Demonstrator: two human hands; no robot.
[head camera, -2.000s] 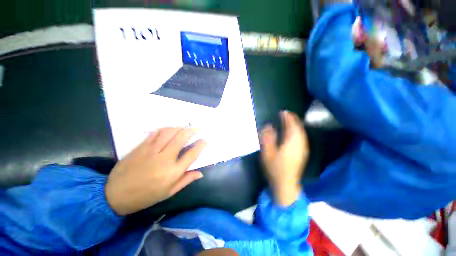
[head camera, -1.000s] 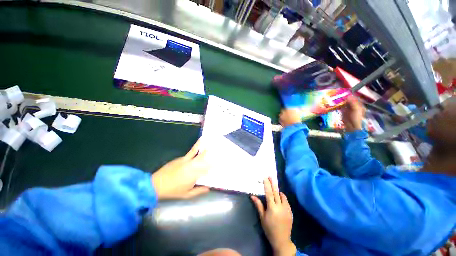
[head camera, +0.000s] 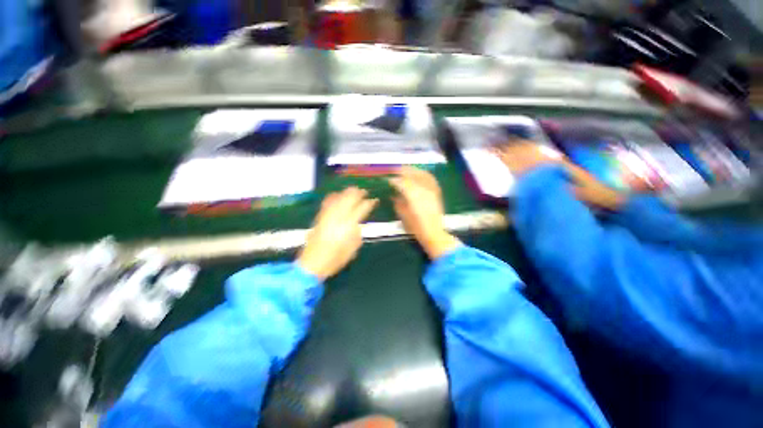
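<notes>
A white tablet retail box (head camera: 381, 142) lies lid up on the green belt straight ahead, its colourful side facing me. My left hand (head camera: 336, 230) is over the belt's pale edge strip, below the box's left corner, fingers apart and holding nothing visible. My right hand (head camera: 420, 205) is just below the box's right part, its fingertips at the box's near side; blur hides whether they touch. A second tablet retail box (head camera: 251, 159) lies on the belt to the left. No sticker can be made out.
A neighbouring worker's blue sleeve (head camera: 577, 242) reaches in from the right, a hand on another white box (head camera: 494, 155). Colourful boxes (head camera: 627, 159) lie farther right on the belt. Blurred white liner curls (head camera: 109, 288) are piled at left on the dark green worktop (head camera: 368, 334).
The box between my hands has gone from the worktop onto the belt, and both hands have reached forward off its sides. The view has turned, and the neighbour's hand is on a white box.
</notes>
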